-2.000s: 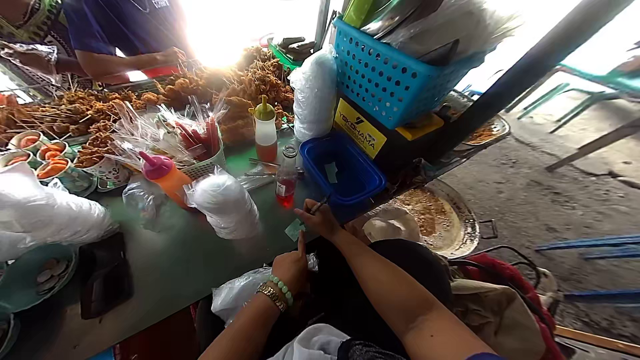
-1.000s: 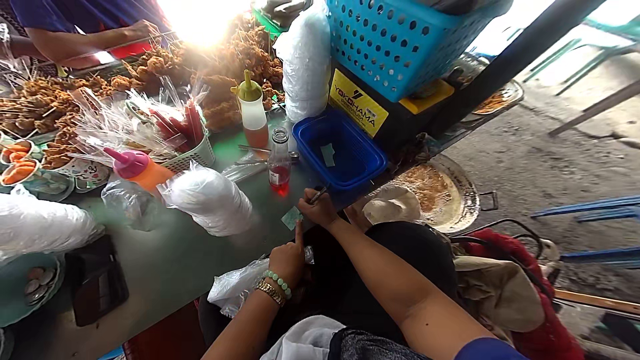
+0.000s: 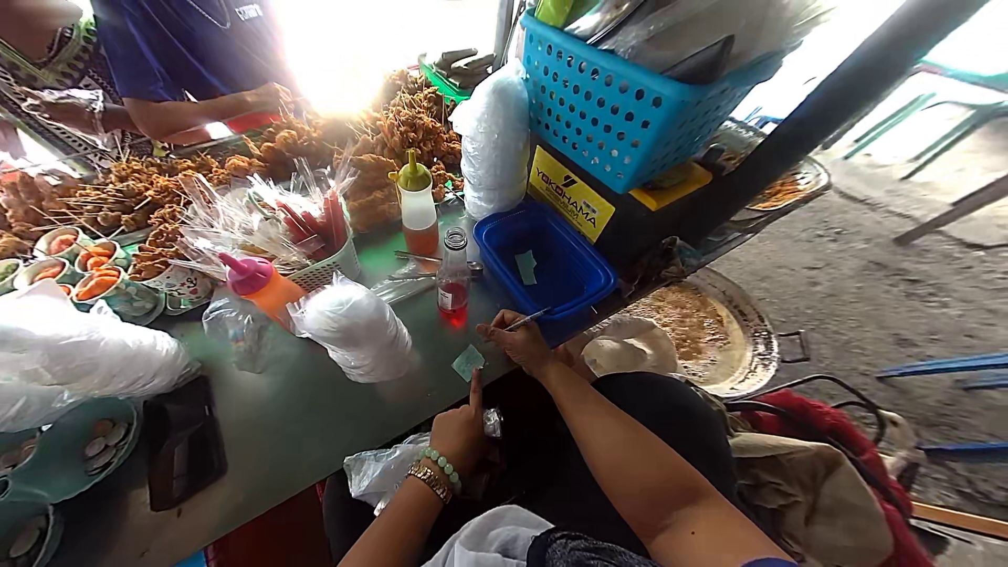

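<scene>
A small light-green slip of paper [image 3: 468, 362] lies on the green tabletop near its front edge. The index finger of my left hand [image 3: 459, 429] points at the slip and touches its lower edge; the other fingers are curled, and what they may hold is hidden. My right hand [image 3: 516, 342], just right of the slip, holds a pen [image 3: 528, 318] with its shaft toward the upper right. Behind the hands stands a glass bottle [image 3: 453, 287] with red liquid. Another slip of green paper [image 3: 526, 268] lies inside the blue plastic basin [image 3: 579, 303].
A wrapped roll of plastic bags [image 3: 354, 331], a pink-capped squeeze bottle [image 3: 264, 287] and a dark phone [image 3: 183, 445] are on the table [image 3: 291, 425]. Fried skewers [image 3: 157, 185] fill the back. Two people stand behind them. A pan of oil [image 3: 709, 331] sits low at right.
The view has shifted slightly. My left index finger stays at the paper slip, and my right hand still holds the pen beside it.
</scene>
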